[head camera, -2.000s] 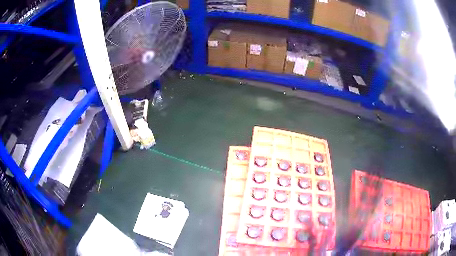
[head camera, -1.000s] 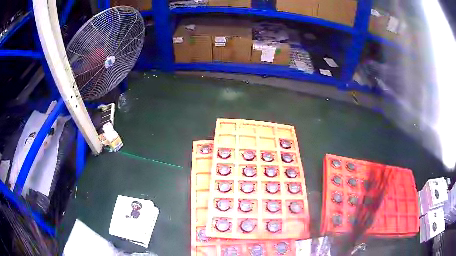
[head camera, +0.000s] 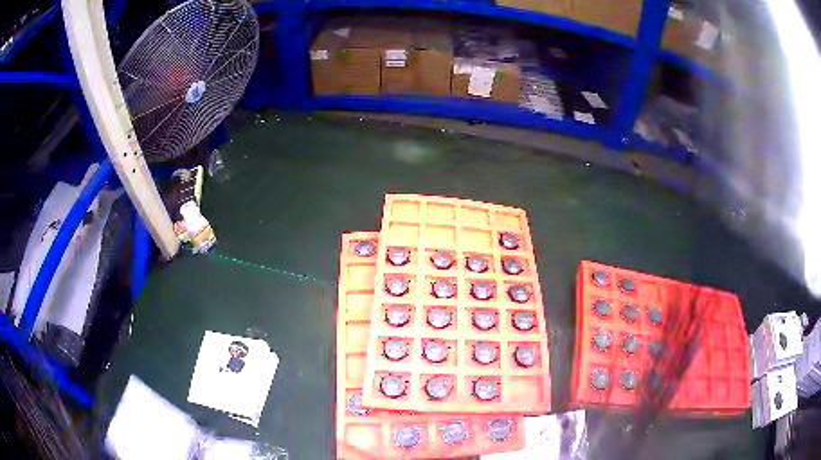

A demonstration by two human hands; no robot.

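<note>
An orange compartment tray (head camera: 461,301) lies skewed on another orange tray (head camera: 354,310). Its far row is empty; several grey round discs (head camera: 438,317) fill the nearer pockets. A red tray (head camera: 711,359) to the right has discs in its left pockets and bare pockets at its right. A white printed item (head camera: 547,435) touches the stack's near edge, cut off by the picture's bottom. Neither my left hand nor my right hand can be made out. A dark, streaky blur covers part of the red tray; what it is cannot be told.
White printed cards (head camera: 232,382) lie left on the green mat (head camera: 279,193), with a white sheet (head camera: 151,422) nearer. Small printed boxes (head camera: 776,346) stand right. A small bottle (head camera: 195,226) sits by the white post (head camera: 115,135). A fan (head camera: 189,85) and blue rack (head camera: 405,106) stand behind.
The view has swung right, so the trays and cards sit further left. The white printed item now shows at the stack's near edge. The discs in the top orange tray look unchanged.
</note>
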